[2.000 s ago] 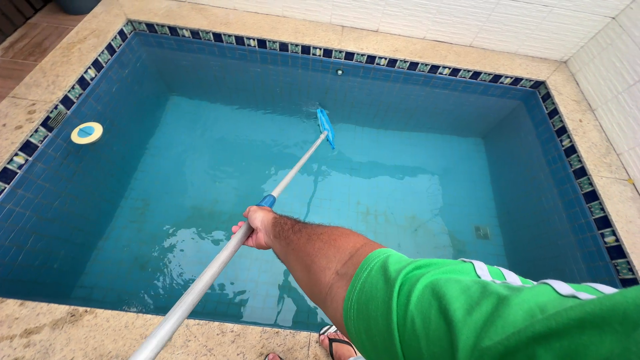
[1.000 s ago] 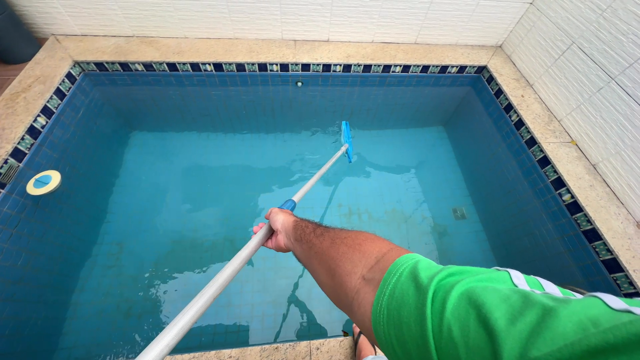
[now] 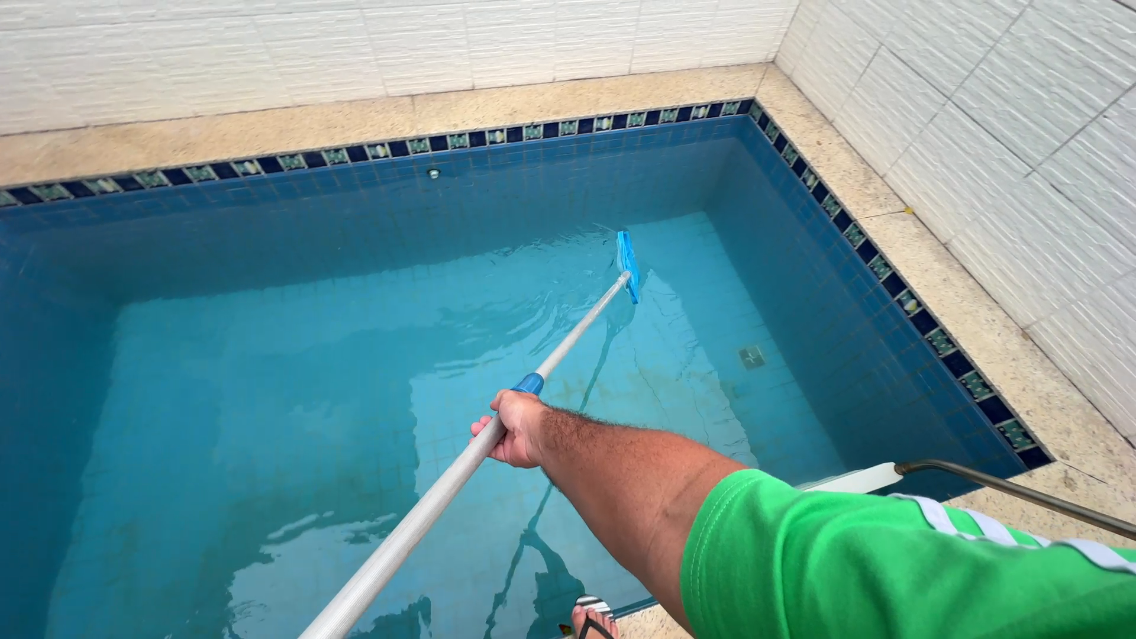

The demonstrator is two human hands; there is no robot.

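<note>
My right hand point(image 3: 516, 429) grips a pale telescopic pole point(image 3: 426, 515) just below its blue collar point(image 3: 530, 383). From the lower edge of the view the pole slants up and to the right over the pool water point(image 3: 293, 382). A blue pool skimmer head point(image 3: 627, 264) is fixed at its far end, at the water toward the far right corner, with ripples to its left. Whether the head lies on the surface or partly under it, I cannot tell. My left hand is out of view.
A stone coping point(image 3: 958, 293) and patterned border tiles point(image 3: 941, 344) edge the pool. Textured white walls point(image 3: 1003, 151) rise behind. A metal handrail point(image 3: 1021, 488) with a white part point(image 3: 856, 479) stands at the right. My flip-flop-clad foot point(image 3: 595, 619) is at the near edge.
My right hand has kept its hold on the pole while the skimmer head has moved rightward across the pool. The view has swung right, bringing in the handrail; the round floating disc has left it.
</note>
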